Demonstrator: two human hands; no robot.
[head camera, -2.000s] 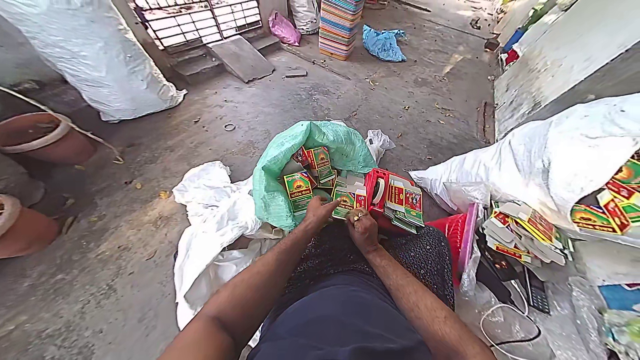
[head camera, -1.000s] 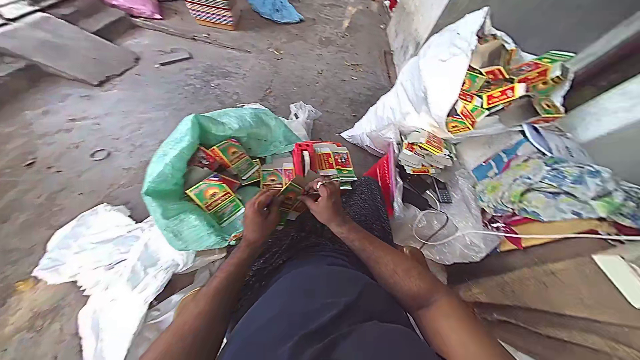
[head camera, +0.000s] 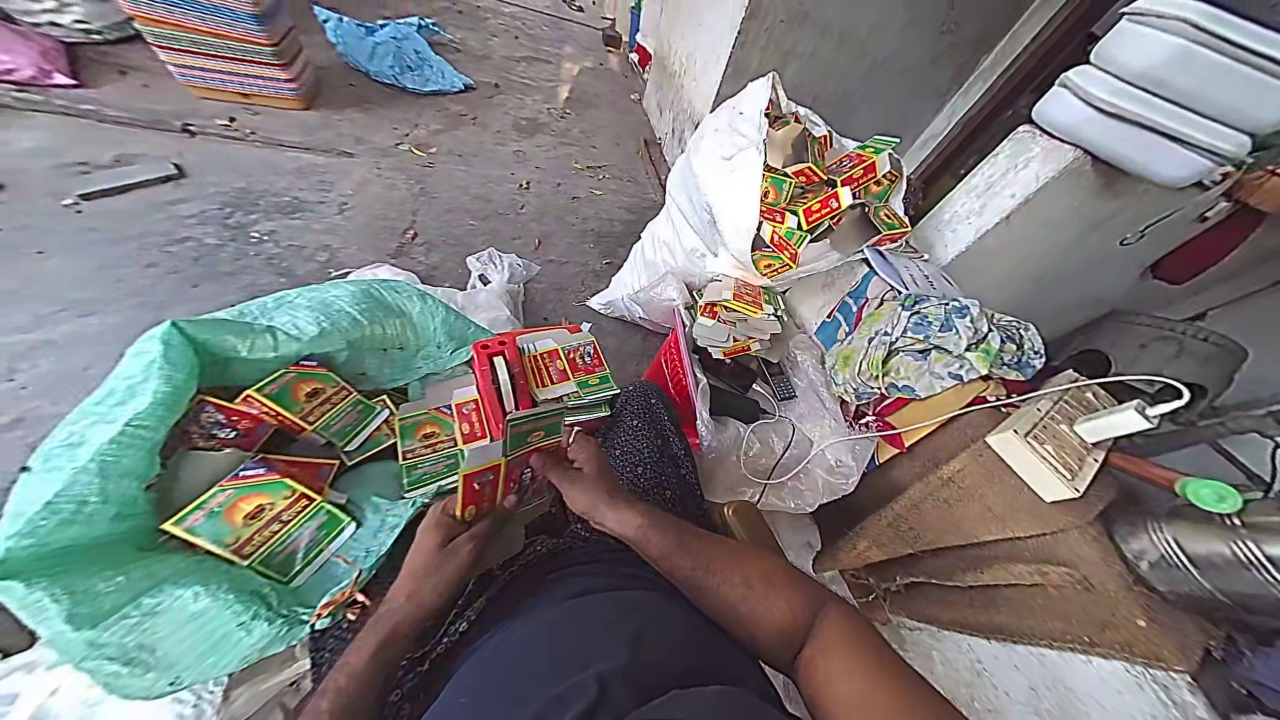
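Over my lap, my left hand (head camera: 455, 540) and my right hand (head camera: 585, 475) both hold one red, green and yellow printed carton (head camera: 505, 460), partly covered by the fingers. Just beyond it stands a red plastic tape dispenser (head camera: 495, 375). Flat printed cartons (head camera: 570, 370) lie against the dispenser's right side, and another green and red carton (head camera: 428, 445) is at its left. To the left, a green woven sack (head camera: 120, 400) lies open with several flat cartons (head camera: 270, 515) inside.
A white sack (head camera: 700, 190) spills folded cartons (head camera: 820, 200) at the upper right. Near my right knee are a red plastic basket (head camera: 675, 380), a stack of flattened cartons (head camera: 738, 318) and clear plastic. A white cable (head camera: 940, 412) runs to an extension box (head camera: 1050, 440) on brown sacking (head camera: 960, 540).
The view has turned right since the first frame. My hands stay close together in front of my lap; the carton between them now shows more of its panels.
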